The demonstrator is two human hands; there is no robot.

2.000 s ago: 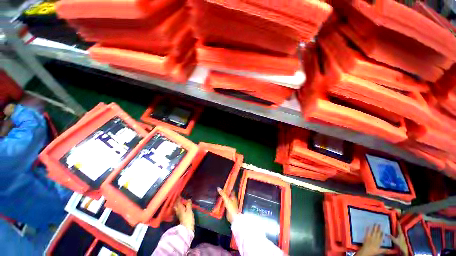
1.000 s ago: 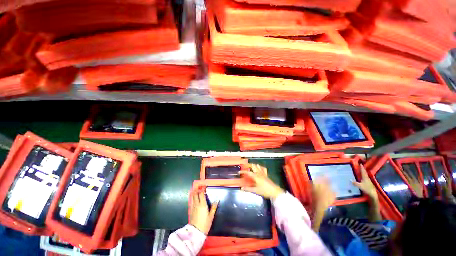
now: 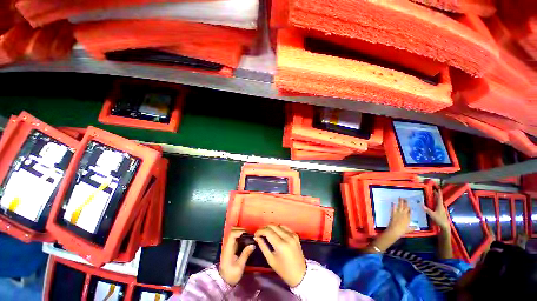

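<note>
My left hand (image 3: 236, 257) and my right hand (image 3: 280, 253) are close together at the near edge of the bench. They pinch a dark tablet (image 3: 255, 257) that is tipped up, with its narrow edge between my fingertips; its face is hidden. The tablet is just in front of an orange-red foam tray (image 3: 282, 216), whose inside shows as plain orange. Behind that tray lies another foam tray (image 3: 247, 172) with a dark tablet in it.
Open-backed tablets (image 3: 97, 191) lie in piled trays at left. More trays stand low at left. A worker at right touches a lit tablet (image 3: 400, 207). Trays with tablets lie on the green belt (image 3: 235, 134) behind the pale rail. Stacked foam trays (image 3: 365, 76) fill the shelf above.
The dark-faced tablet that lay flat in the near tray is now lifted out and tipped up towards me. Both hands have moved nearer and together. The view has shifted slightly.
</note>
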